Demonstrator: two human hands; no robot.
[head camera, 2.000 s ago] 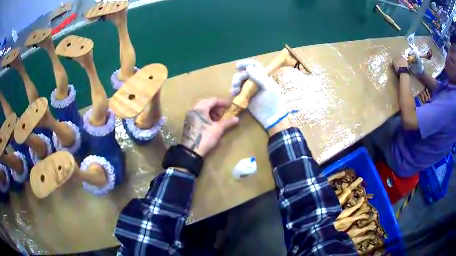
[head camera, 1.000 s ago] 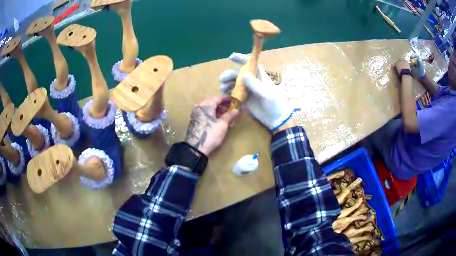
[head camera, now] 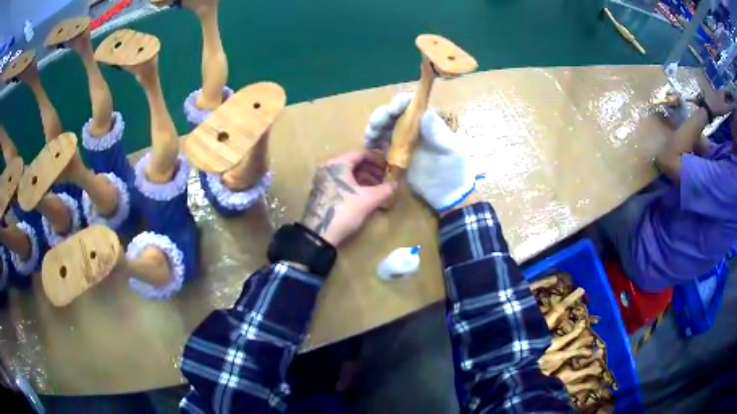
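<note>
A tan leg (head camera: 410, 125) with a flat sandal sole (head camera: 446, 56) on its foot stands nearly upright, sole up, in front of me. My right hand (head camera: 437, 158), in a white glove, is closed round the leg's middle. My left hand (head camera: 349, 192), bare and tattooed, has its fingers on the leg's lower end. The fingers hide that end. A squat white bottle with a blue tip (head camera: 399, 264) lies on the bench just below my hands.
Leg-and-shorts assemblies (head camera: 162, 178) stand upside down in rows at left. A blue crate (head camera: 608, 311) of tan legs is at lower right. A green belt (head camera: 323, 48) runs behind the bench (head camera: 549, 121). A person in purple (head camera: 675, 214) sits at right.
The leg has swung from slanting right to nearly upright, then its sole has turned a little to the right. Both hands have stayed on it. The person at right has leaned forward.
</note>
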